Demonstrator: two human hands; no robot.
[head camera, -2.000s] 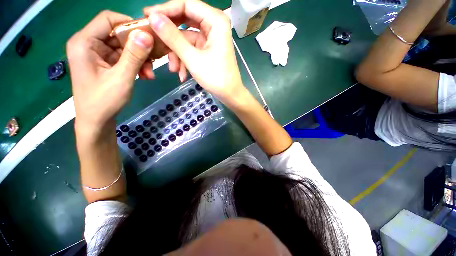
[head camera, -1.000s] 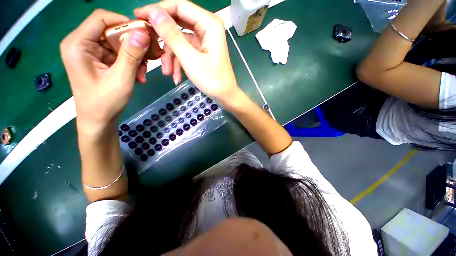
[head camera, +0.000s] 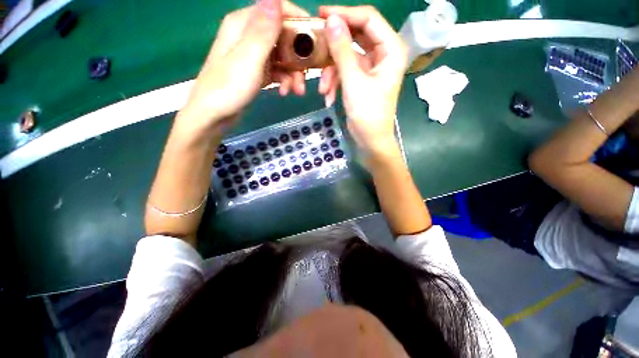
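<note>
A copper-orange housing (head camera: 317, 52) with a round dark centre faces me, held up between both hands. My left hand (head camera: 242, 66) grips its left side, with the thumb at the upper left corner. My right hand (head camera: 368, 73) grips its right side, with the thumb near the upper right corner. A clear sheet with rows of round black discs (head camera: 280, 155) lies on the green bench below my hands. A crumpled white wipe (head camera: 441, 92) lies to the right of my right hand.
A white bottle (head camera: 429, 29) stands behind the wipe. Dark housings (head camera: 99, 68) and a copper one (head camera: 28, 121) sit on the green belt at left, beyond the white rail (head camera: 105, 127). Another person's arm (head camera: 585, 143), a dark housing (head camera: 521, 105) and a disc sheet (head camera: 578, 66) are at right.
The view has turned and shifted. The housing has been turned, so its face with the dark round centre now shows instead of its edge. Both hands still hold it.
</note>
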